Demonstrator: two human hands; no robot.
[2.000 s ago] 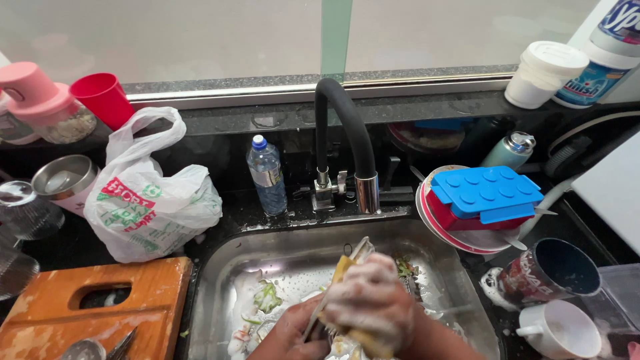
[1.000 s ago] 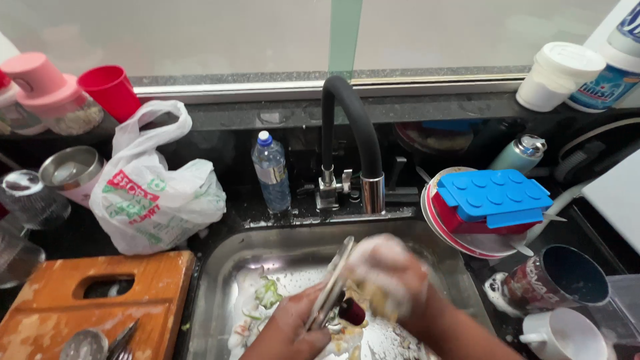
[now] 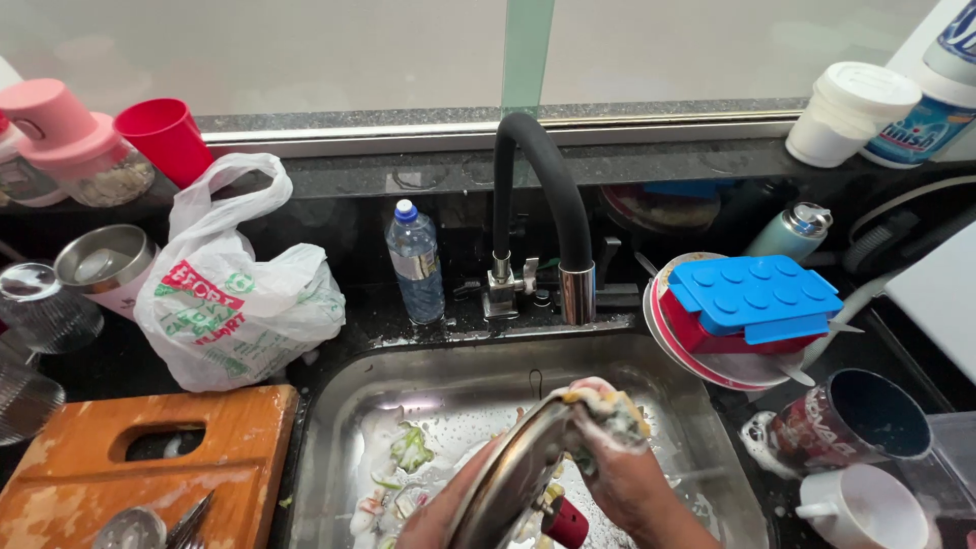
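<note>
Over the stainless steel sink [image 3: 347, 389], my left hand [image 3: 446, 499] holds a round metal lid [image 3: 515, 469] tilted on its edge. A dark red knob [image 3: 566, 521] projects below it, seemingly the lid's. My right hand [image 3: 610, 450], covered in suds, grips a yellow and green sponge [image 3: 629, 419] against the lid's upper rim. Green leaf scraps [image 3: 412, 448] and other food bits lie in foam on the sink floor. The black flexible faucet [image 3: 545, 171] arches behind the hands.
Left are a wooden cutting board [image 3: 252, 427] with utensils, a plastic bag [image 3: 244, 313] and a clear bottle [image 3: 416, 267]. Right are stacked plates [image 3: 657, 320] under a red box with blue lid [image 3: 755, 297], a dark mug [image 3: 846, 423] and a white cup [image 3: 865, 507].
The metal lid has turned so that more of its broad face shows. My right hand with the sponge has moved along it, to the lid's upper rim.
</note>
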